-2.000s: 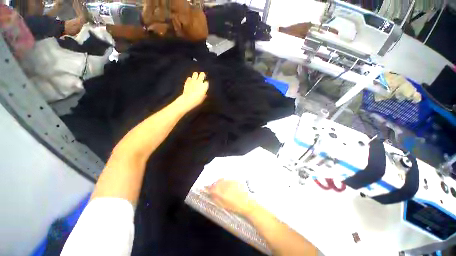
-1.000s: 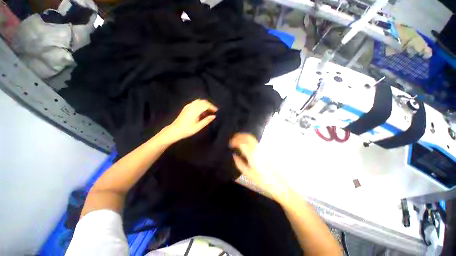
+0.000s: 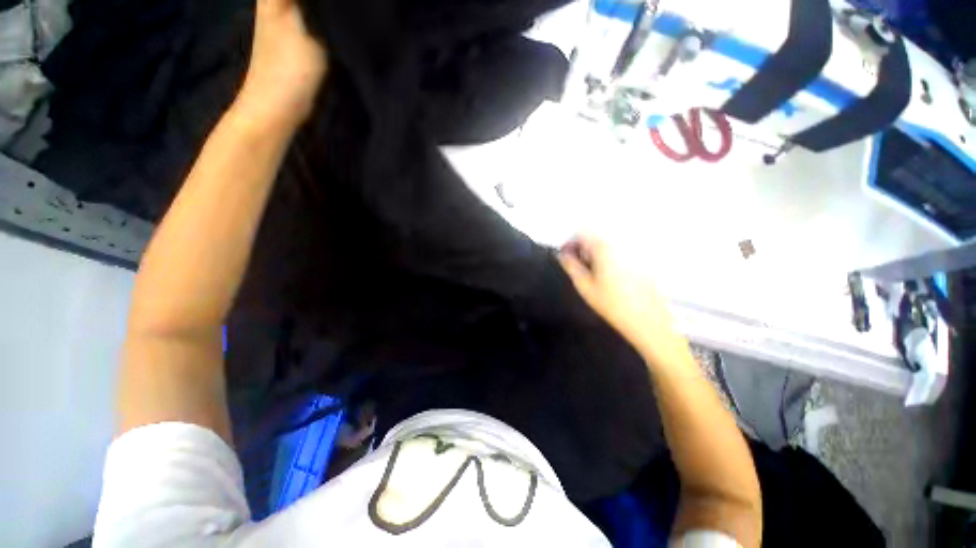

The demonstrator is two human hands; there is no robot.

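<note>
Black cloth (image 3: pixel 428 289) is heaped at the upper left, stretches across the front of the white table and hangs into my lap. My left hand (image 3: pixel 287 54) is at the top edge of the frame on the raised cloth; its fingers are hidden or cut off. My right hand (image 3: pixel 601 280) is at the table's front edge, its curled fingertips pinching the edge of the black cloth. The white sewing machine (image 3: pixel 728 48) with a blue stripe stands at the upper right, and no cloth shows under its needle end.
Red scissor handles (image 3: pixel 691 135) lie behind the needle area. Small dark tools (image 3: pixel 859 302) lie at the right end of the white table top (image 3: pixel 642 214). A blue crate (image 3: pixel 307 455) is below the cloth. A perforated metal rail (image 3: pixel 70 214) runs at left.
The view has tipped down toward my lap. My left hand has moved up and away with the cloth. My right hand has moved right and now holds the cloth's edge, which spreads over the table front.
</note>
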